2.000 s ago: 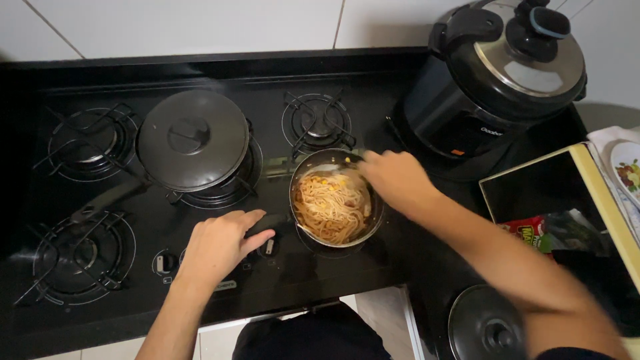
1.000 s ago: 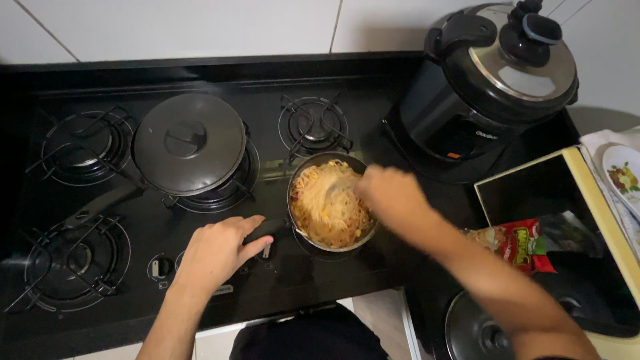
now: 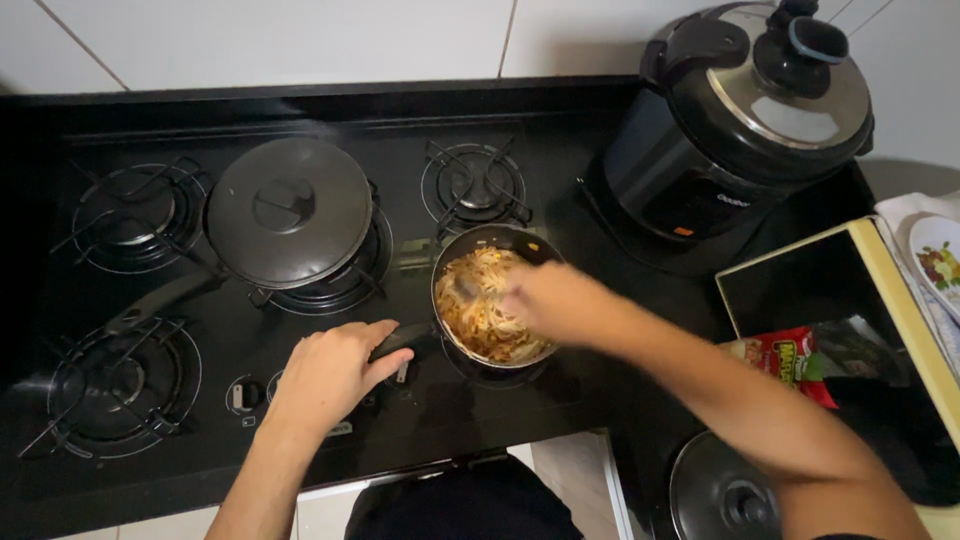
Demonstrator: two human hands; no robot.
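Note:
A small dark saucepan [image 3: 437, 281] sits over the front right burner of the black gas cooktop, with noodles [image 3: 487, 330] and yellow bits inside. Around the pan's black handle [image 3: 411, 339], on its left side, my left hand [image 3: 341, 364] is closed. My right hand [image 3: 551, 300] is over the right part of the pan, blurred, gripping a utensil whose metal end [image 3: 469, 287] dips among the noodles. Most of that utensil is hidden by the hand and food.
A lidded dark pan [image 3: 289, 247] stands on a back burner to the left. An electric pressure cooker [image 3: 720, 180] is at the back right. Nearer on the right are a red food packet [image 3: 787, 360], a yellow-edged black panel [image 3: 900, 300], a dark lid [image 3: 724, 487] and a plate [image 3: 937, 255].
My right hand has moved about over the pan, and the noodles lie differently. My left hand has stayed at the handle.

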